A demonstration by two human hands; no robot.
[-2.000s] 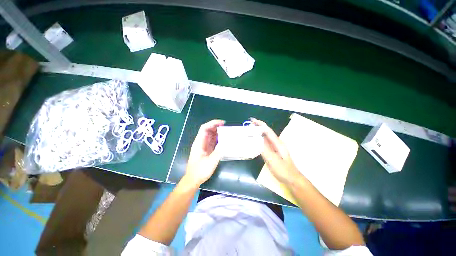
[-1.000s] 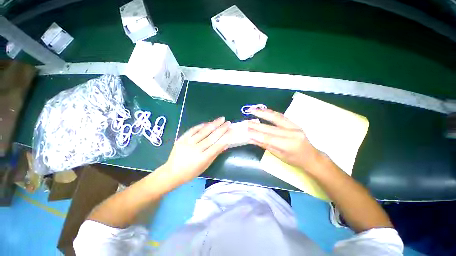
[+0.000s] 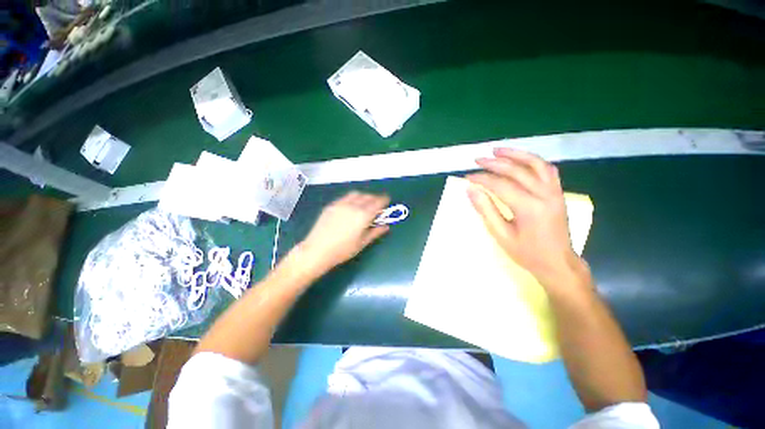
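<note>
My left hand (image 3: pixel 346 228) is slightly blurred, palm down over the dark-green bench. Its fingertips are at a small looped white cable (image 3: pixel 392 215); whether they pinch it cannot be told. My right hand (image 3: pixel 530 211) is curled over the upper part of the pale-yellow sticker sheet (image 3: pixel 460 276), which bends up at the thumb. The sheet's whiter face shows to the left, yellow along its right part. Several closed white retail boxes (image 3: pixel 273 180) stand side by side at the whitish bench strip on the left.
A clear bag of white cables (image 3: pixel 134 281) lies at the left, with loose cables (image 3: pixel 220 270) beside it. White boxes, including one near the middle (image 3: pixel 373 92), lie on the green belt. Brown cartons (image 3: pixel 29 268) are at far left and below.
The white box between my hands is gone from there, and more boxes show in the left group. My hands have moved apart, the right onto the sheet, which has turned and bent. The view has shifted.
</note>
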